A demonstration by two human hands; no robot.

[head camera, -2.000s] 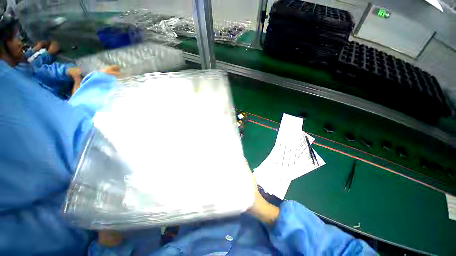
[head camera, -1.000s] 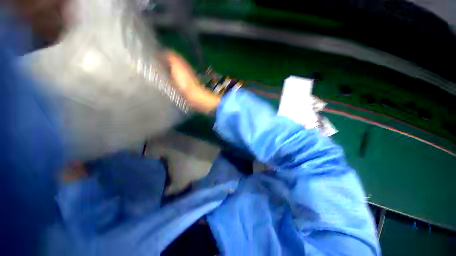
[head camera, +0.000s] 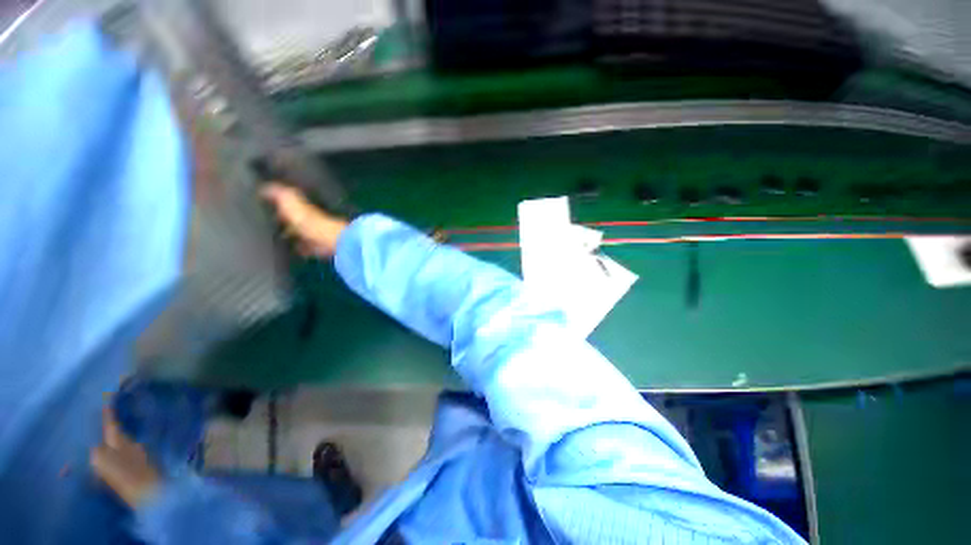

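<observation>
A blurred stack of clear trays [head camera: 229, 229] stands at the left of the green bench, partly hidden by another person's blue sleeve. My right hand [head camera: 303, 224] is stretched out to the left at the stack's right edge; blur hides whether its fingers grip it. My left hand [head camera: 122, 463] is low at the lower left, below the bench edge, apart from the trays, with nothing seen in it. White label sheets [head camera: 548, 256] lie overlapping on the mat, partly behind my right sleeve. Dark tweezers [head camera: 693, 275] lie to their right.
Small black parts [head camera: 727, 195] are spaced along the belt. Black component trays [head camera: 681, 37] are stacked behind it. A white paper [head camera: 942, 261] lies at the right. Another person's blue sleeve [head camera: 96, 202] fills the left side. A drawer with blue contents [head camera: 772, 452] is below the bench edge.
The tray stack, held in front of me two seconds ago, has moved left to the bench. My left hand has come away from it and dropped lower left. My right arm has stretched out left.
</observation>
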